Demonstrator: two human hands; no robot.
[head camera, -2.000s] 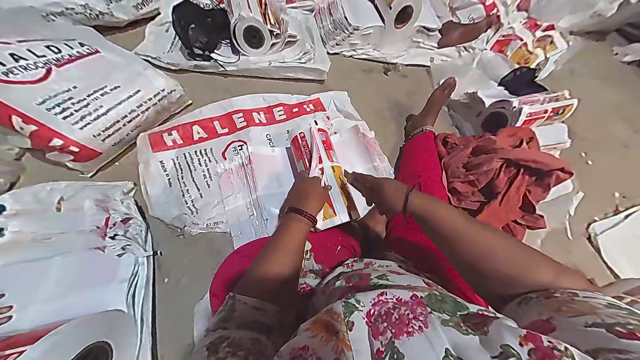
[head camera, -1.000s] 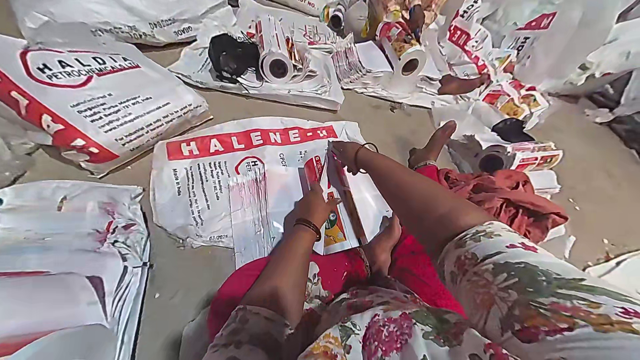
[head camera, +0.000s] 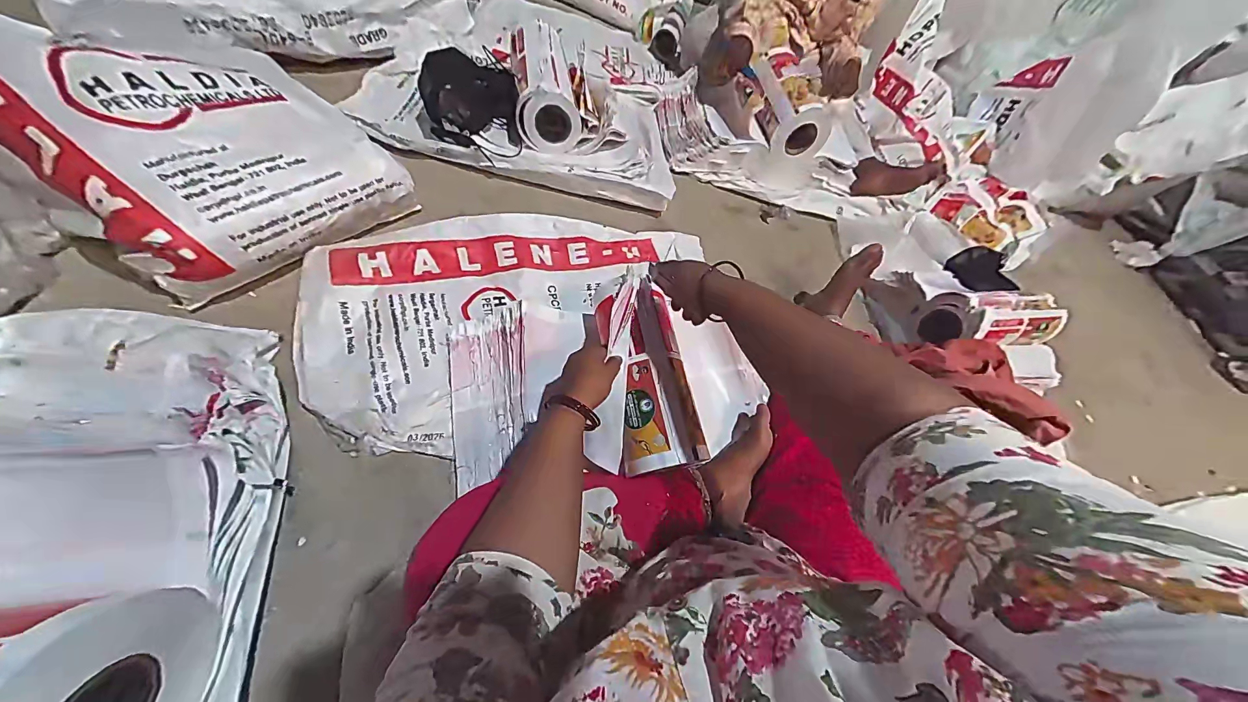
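A printed plastic film piece (head camera: 648, 414) in red, yellow and white lies over my lap and the flattened white woven sack (head camera: 380, 361). A long narrow brown strip (head camera: 675, 380), its material unclear, runs along the film. My left hand (head camera: 590, 370) grips the film's left edge, where a white flap stands up. At the far end of the film and strip, my right hand (head camera: 681, 291) has its fingers closed on the edge. Just left of my left hand lies a stack of clear and white film pieces (head camera: 487, 390). My bare foot (head camera: 741, 463) touches the near right side.
A full white sack (head camera: 234, 175) lies at upper left, a large film roll (head camera: 146, 643) at lower left. Film rolls (head camera: 551, 122) and a black cloth (head camera: 468, 93) rest on sacks ahead. A reddish cloth (head camera: 975, 380) lies right. Another person's hand (head camera: 892, 177) is at upper right.
My right hand has moved from the near right side of the film to its far end. The brown strip now shows along the film. The view has shifted somewhat.
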